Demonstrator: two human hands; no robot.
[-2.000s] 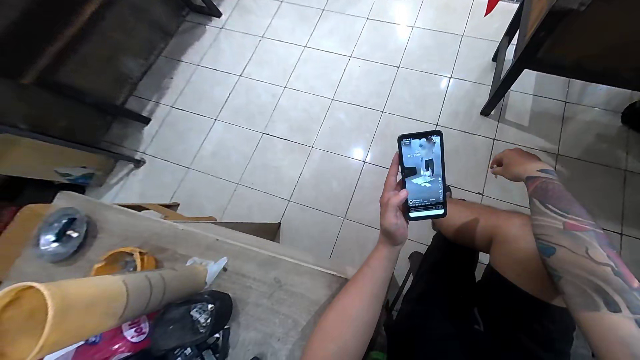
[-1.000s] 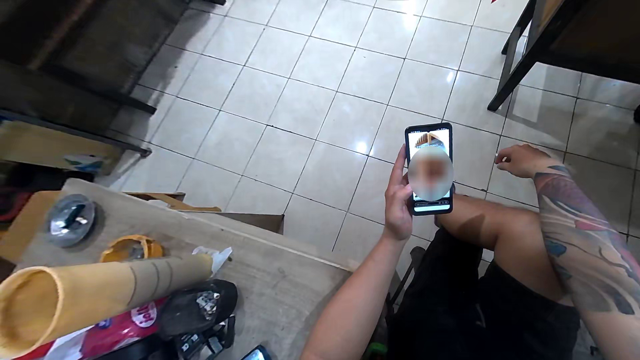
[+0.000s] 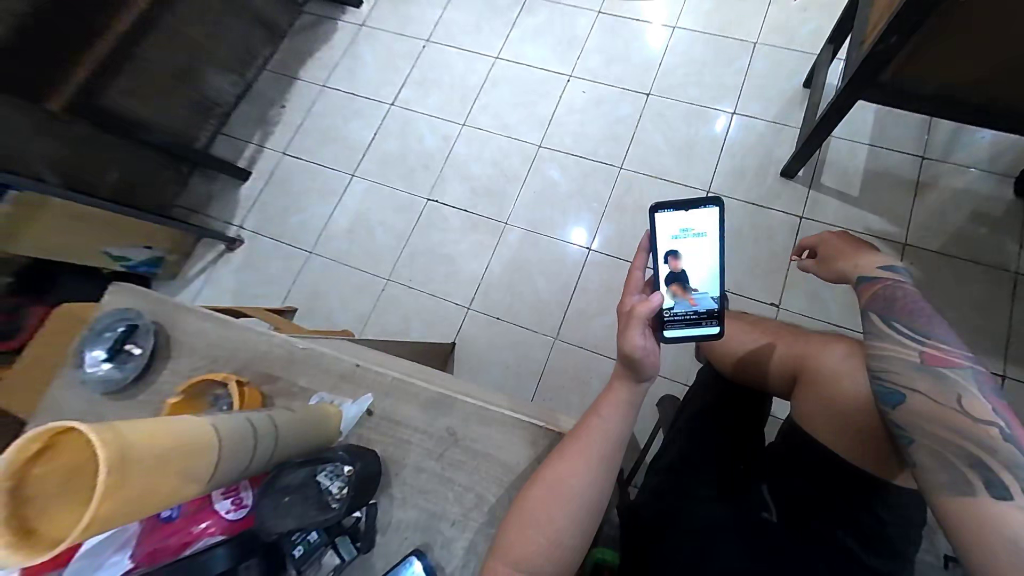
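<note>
My left hand (image 3: 638, 324) holds a black smartphone (image 3: 688, 270) upright, with the thumb along its near left edge and the other fingers partly hidden behind it. The phone's lit screen shows a small figure on a pale background, with some writing. To the right of the phone, my right hand (image 3: 834, 256) hangs above the tiled floor with its fingers curled and nothing visible in them. The right forearm (image 3: 936, 376) bears a large coloured tattoo. Below the phone is my bare knee (image 3: 768, 352).
A wooden table (image 3: 456, 448) at lower left carries a yellow tube (image 3: 160, 460), a yellow ring-shaped holder (image 3: 214, 394), a clear round container (image 3: 116, 350), a dark tray (image 3: 316, 488), a pink packet (image 3: 192, 528) and a second phone (image 3: 411, 565). Dark furniture legs (image 3: 824, 120) stand at upper right.
The picture on the phone's screen has changed. The second phone at the table's lower edge shows now and one second ago, but not two seconds ago. Both hands have barely moved.
</note>
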